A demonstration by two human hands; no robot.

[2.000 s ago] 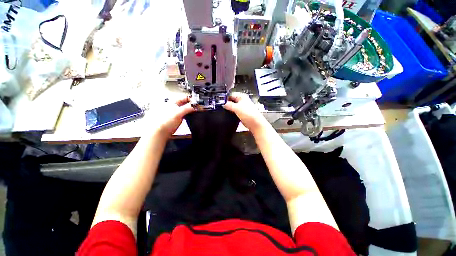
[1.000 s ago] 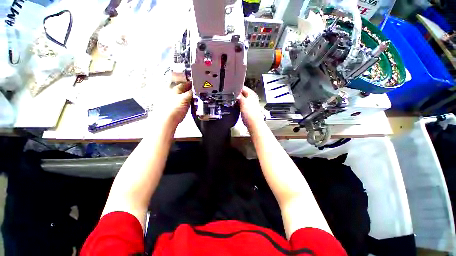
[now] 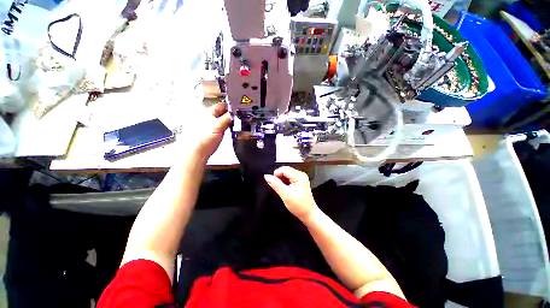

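Observation:
A black garment (image 3: 256, 157) runs from under the grey-white button-sewing machine head (image 3: 259, 78) down over the table edge and across my lap. The feeder arm (image 3: 307, 125) reaches from the right to the clamp at the base of the head. My left hand (image 3: 215, 127) is at the left side of the clamp, on the garment's edge; its fingertips are partly hidden by the machine. My right hand (image 3: 292, 189) is below the table edge, over the right side of the hanging cloth, fingers curled with thumb and fingertips close together; whether it pinches cloth is unclear.
A smartphone (image 3: 139, 138) lies on the table at left, with plastic bags (image 3: 57, 78) beyond. A control panel (image 3: 312, 37) is behind the head. The button feeder (image 3: 386, 66), green bowl (image 3: 461, 72) and blue crate (image 3: 503, 66) are at right. White bins (image 3: 464, 204) stand below right.
My right hand has moved from beside the clamp down and toward me. The feeder arm has swung left to the clamp. My left hand has stayed near the left of the head.

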